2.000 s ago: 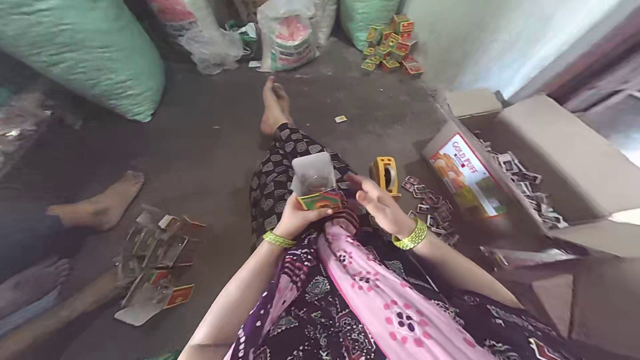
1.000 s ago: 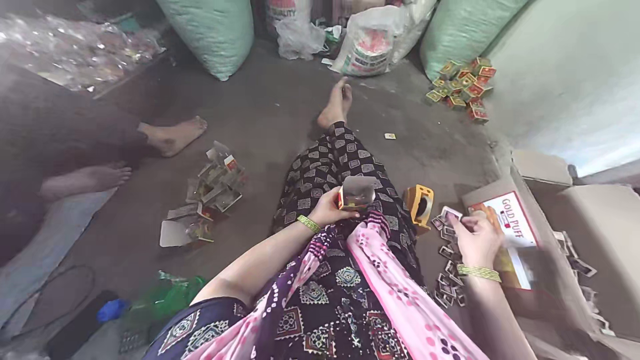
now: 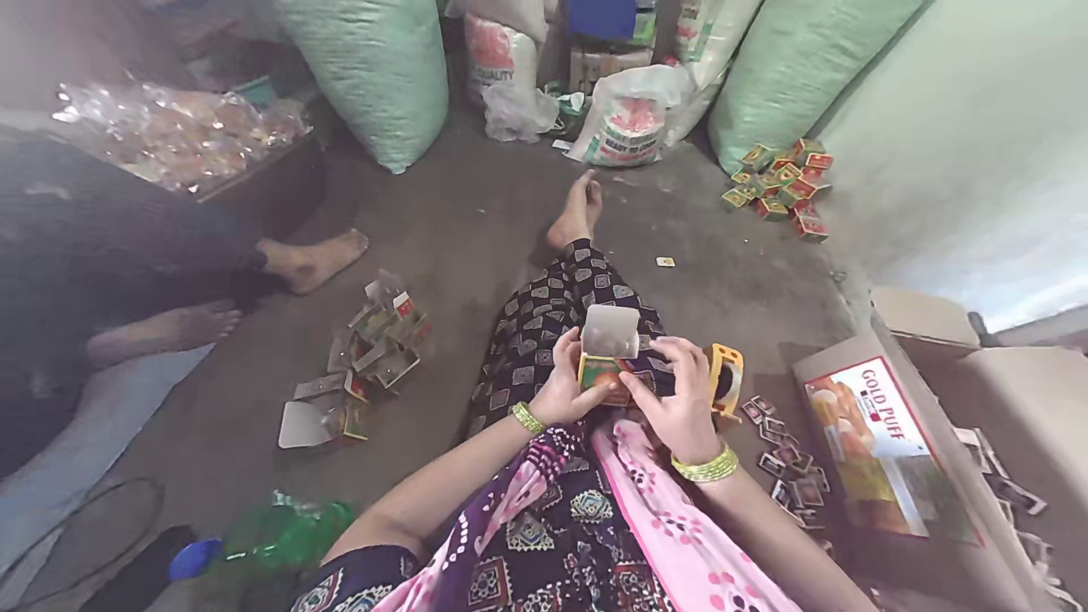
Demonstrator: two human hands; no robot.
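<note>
A small printed carton [image 3: 602,372] with its pale flap raised is held over my lap. My left hand [image 3: 568,387] grips its left side and lower edge. My right hand [image 3: 680,395] touches its right side with the thumb, fingers slightly spread near the flap. What lies inside the carton cannot be seen. Beside my right hand, a yellow tape dispenser [image 3: 724,382] rests against my leg. Several small matchbox-like pieces [image 3: 790,463] lie on the floor right of it. A loose pile of opened cartons [image 3: 374,348] is on the floor to my left.
A large cardboard box [image 3: 884,450] with small pieces inside stands at the right. Closed small cartons [image 3: 782,183] are heaped near the wall. Green sacks [image 3: 374,76] and a white bag [image 3: 633,115] stand ahead. Another person's feet [image 3: 314,259] and a green plastic bottle [image 3: 289,531] are at the left.
My right hand has moved from the small pieces beside the large box back to the carton. My left hand keeps holding the carton. The view has shifted.
</note>
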